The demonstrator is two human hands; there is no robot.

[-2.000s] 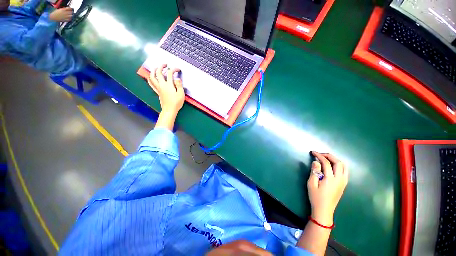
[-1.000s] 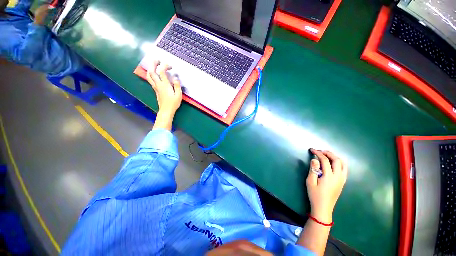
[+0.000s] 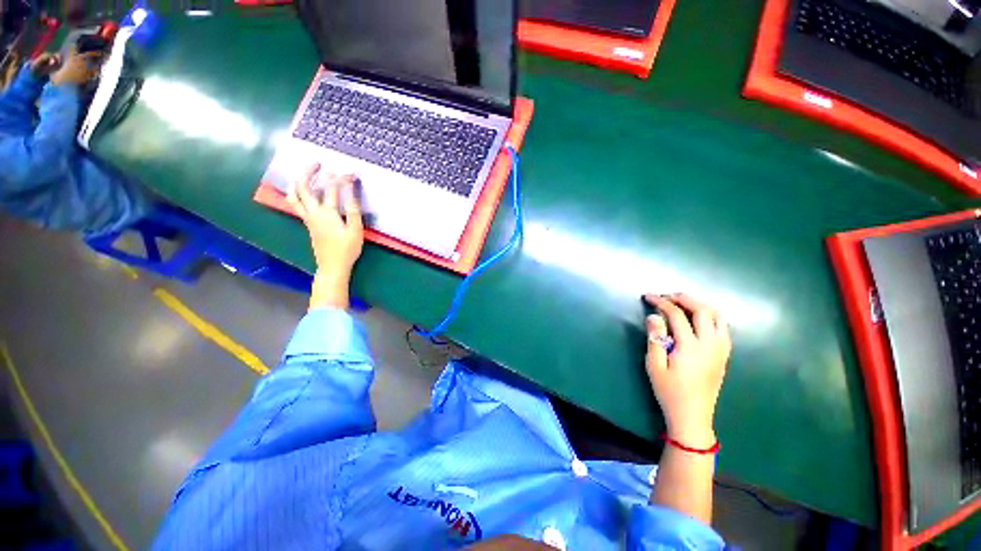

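An open silver laptop [image 3: 400, 147] with black keys and a dark screen sits on a red-orange tray [image 3: 460, 262]. A blue cable [image 3: 519, 217] runs from its right side over the bench edge. My left hand [image 3: 331, 221] rests on the palm rest with fingers apart; a small dark spot beside the thumb is unclear. My right hand [image 3: 688, 350] lies curled on the green bench, right of the laptop, over a small dark thing that looks like a mouse [image 3: 650, 304], mostly hidden by the fingers.
More laptops in red trays stand at the top centre [image 3: 602, 48], upper right [image 3: 823, 99] and right [image 3: 893, 431]. A person's blue sleeve [image 3: 48, 135] is at the far left beside a white item [image 3: 104, 92]. A blue stool [image 3: 161, 245] stands below the bench edge.
The view has shifted, so the laptop and both hands appear farther left. Both hands keep nearly the same pose. The other person's hands and the white item beside them have changed position.
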